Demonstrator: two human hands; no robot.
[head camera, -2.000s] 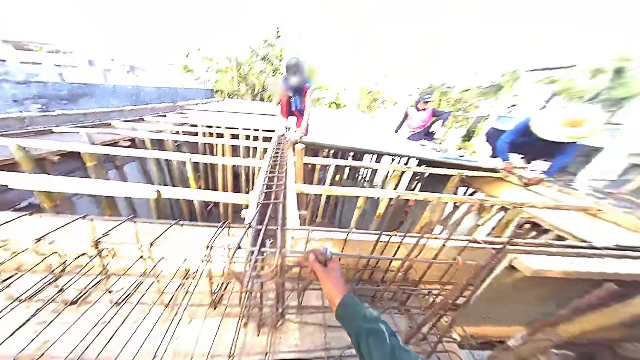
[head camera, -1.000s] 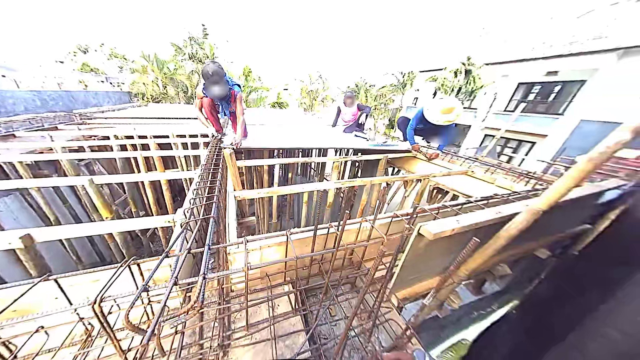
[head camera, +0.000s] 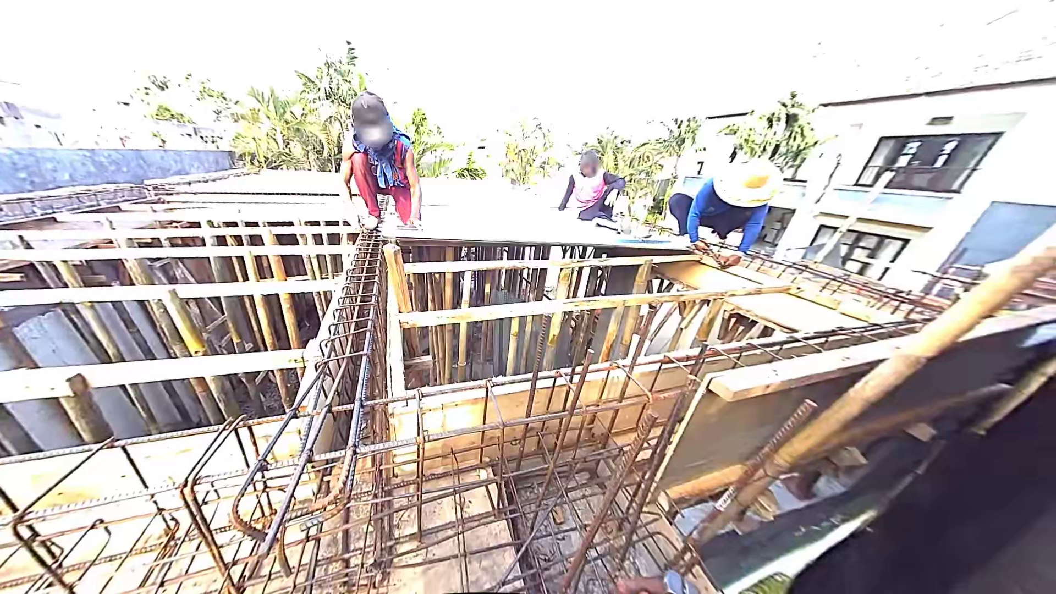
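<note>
At the bottom edge, a sliver of what looks like my right hand (head camera: 639, 585) shows beside the rebar, with a grey-blue patch next to it; its fingers and anything in them are cut off. My left hand is out of view. Just above stand upright ribbed rebars (head camera: 610, 495) inside a timber-formed beam junction. A long rebar cage (head camera: 351, 346) with stirrups runs away from me at centre left, its bent bar ends (head camera: 264, 528) nearest me. Plywood formwork (head camera: 528, 417) lines the beam.
Bamboo props (head camera: 202, 338) stand below timber joists (head camera: 173, 290). A bamboo pole (head camera: 899, 363) slants across the right. Three people crouch at the far deck (head camera: 511, 219): one in red (head camera: 384, 177), one in pink (head camera: 590, 190), one in a blue top and wide hat (head camera: 722, 206).
My right hand, on the rebar near the cage two seconds ago, has drawn back to the bottom edge. The view has swung right. The person in red now bends over the deck edge.
</note>
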